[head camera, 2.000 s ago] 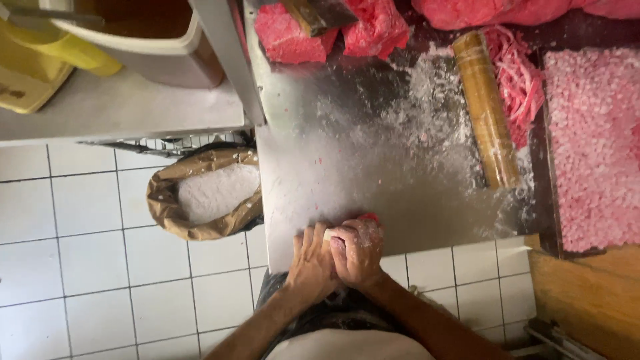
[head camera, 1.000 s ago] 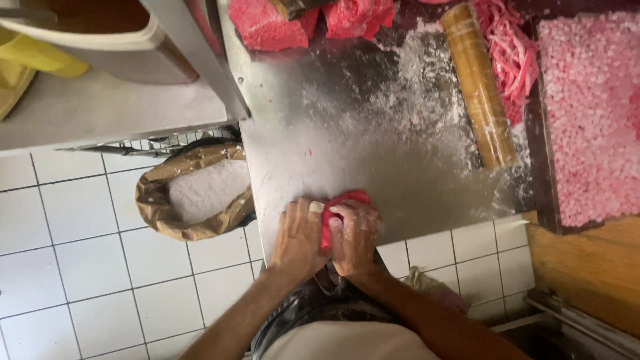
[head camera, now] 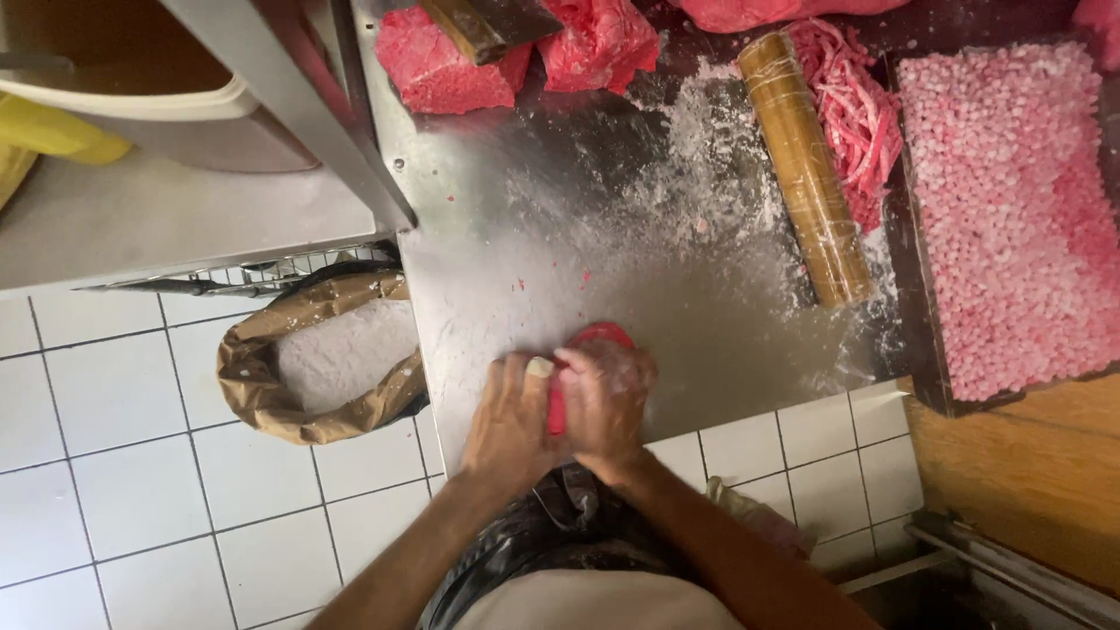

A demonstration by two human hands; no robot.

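Note:
A small lump of red-pink dough (head camera: pixel 602 334) lies at the near edge of the steel table (head camera: pixel 490 262), largely hidden under my hands. My left hand (head camera: pixel 516 416) presses on its left side, with a pale wrap or ring on one finger. On the right side, my right hand (head camera: pixel 606 402), dusted with flour, is curled over the dough. Farther right rests a wooden rolling pin (head camera: pixel 807 175) wrapped in clear film, beside a heap of pink dough strips (head camera: pixel 853 122). Flour (head camera: pixel 717 149) is scattered to the pin's left.
Big pink dough blocks (head camera: pixel 451 74) sit at the far edge with a wood-handled scraper (head camera: pixel 477 31) on them. A tray of small pink pieces (head camera: pixel 1006 219) stands right. An open paper sack of white powder (head camera: pixel 346 354) is left of the table, below a steel shelf (head camera: pixel 175 210).
Over the last two seconds my hands have kept working on the dough at the near edge. More red dough shows around them than two seconds ago.

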